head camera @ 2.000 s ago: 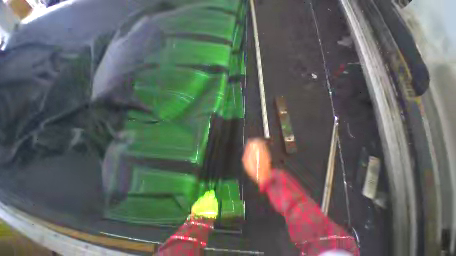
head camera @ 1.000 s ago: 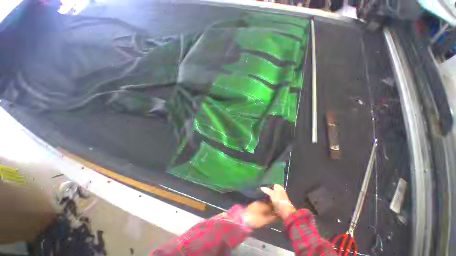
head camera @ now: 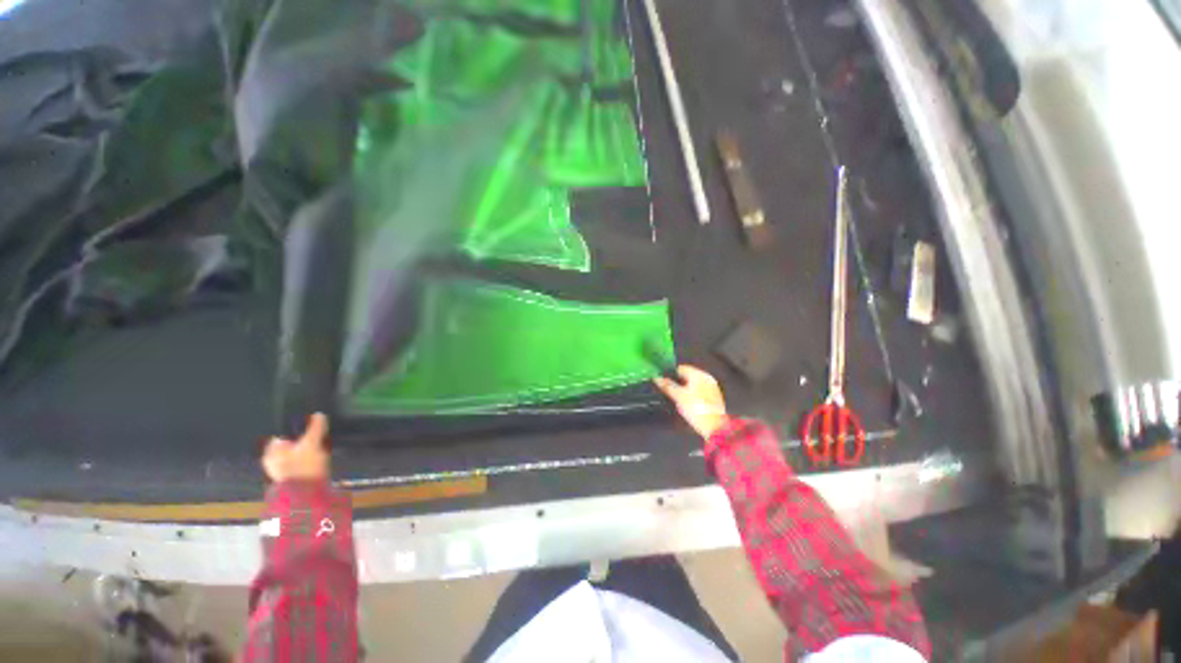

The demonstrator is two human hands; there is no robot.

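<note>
The black fabric (head camera: 194, 156) lies wrinkled on the left and middle of the dark cutting table, with bright green projected pattern pieces (head camera: 531, 343) on its right part. My right hand (head camera: 696, 399) pinches its near right corner. My left hand (head camera: 298, 456) holds its near edge further left, by a raised, blurred fold. Both hands are bare, with red checked sleeves. The fingertips of my left hand are partly unclear.
A silver bar (head camera: 677, 110), a brown block (head camera: 742, 192) and a dark block (head camera: 747, 350) lie right of the fabric. Beyond are red-handled scissors (head camera: 833, 431) by a long strip (head camera: 839, 279), a pale bar (head camera: 922, 282) and gantry rails (head camera: 965, 220). A wooden strip (head camera: 415, 492) lies along the near rail (head camera: 583, 521).
My hands were together at the fabric's near right corner and are now spread wide, the left one moved left along the edge. The near part of the fabric has shifted. The view has turned.
</note>
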